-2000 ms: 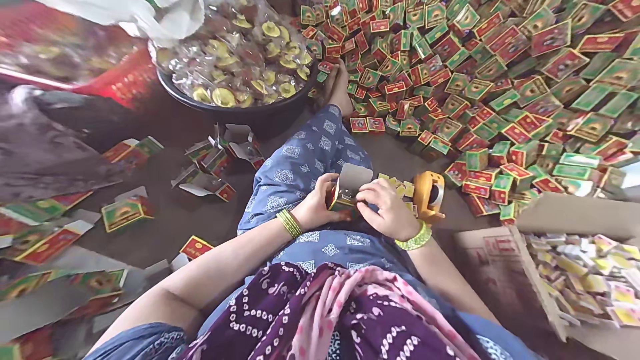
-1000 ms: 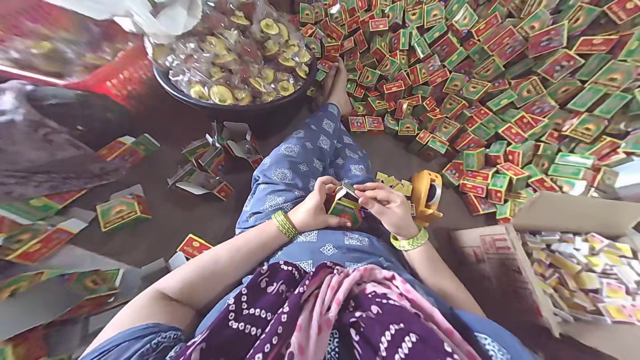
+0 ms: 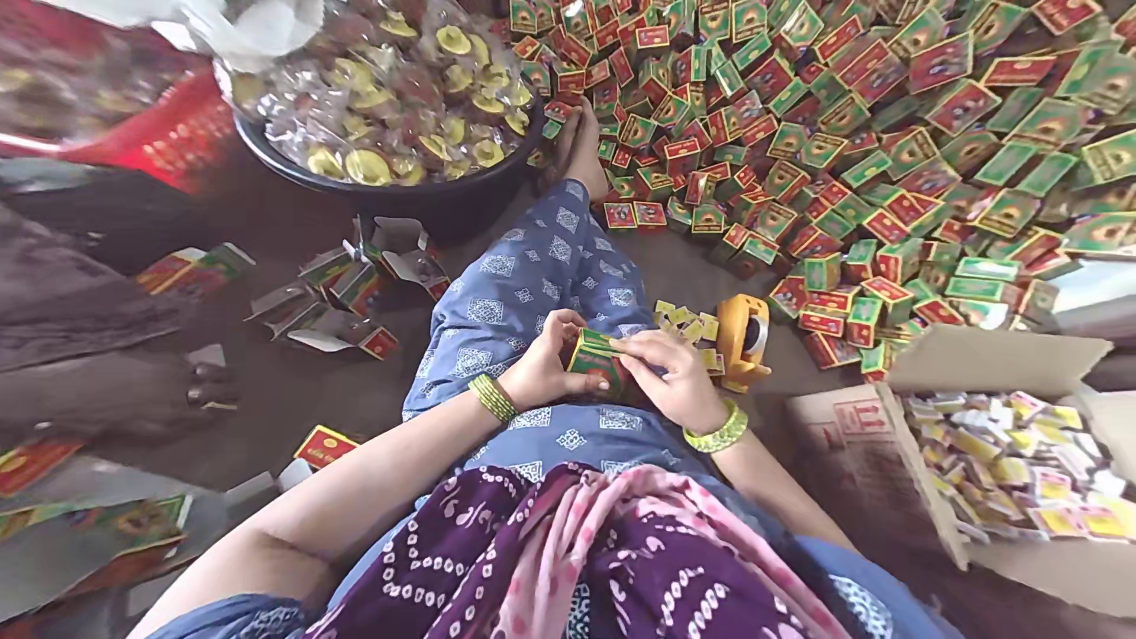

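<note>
Over my lap, my left hand (image 3: pixel 552 364) grips a small green and red printed carton (image 3: pixel 593 355) by its left side. The fingertips of my right hand (image 3: pixel 667 371) press on the carton's upper end, where its top looks folded over. Whether the right fingers pinch a flap or only rest on it cannot be told. Just right of my right hand lie small yellow packets (image 3: pixel 688 324) and an orange tape dispenser (image 3: pixel 744 342).
A black tub (image 3: pixel 399 191) of plastic-wrapped items stands ahead on the left. Green and red cartons (image 3: pixel 852 115) cover the floor at the upper right. An open cardboard box (image 3: pixel 919 470) of small packets is at right; unfolded cartons (image 3: pixel 342 297) lie left. Another person's foot (image 3: pixel 209 386) is at far left.
The carton's raised grey flap, upright two seconds ago, is down, and its green printed top shows. Both hands have stayed over the lap.
</note>
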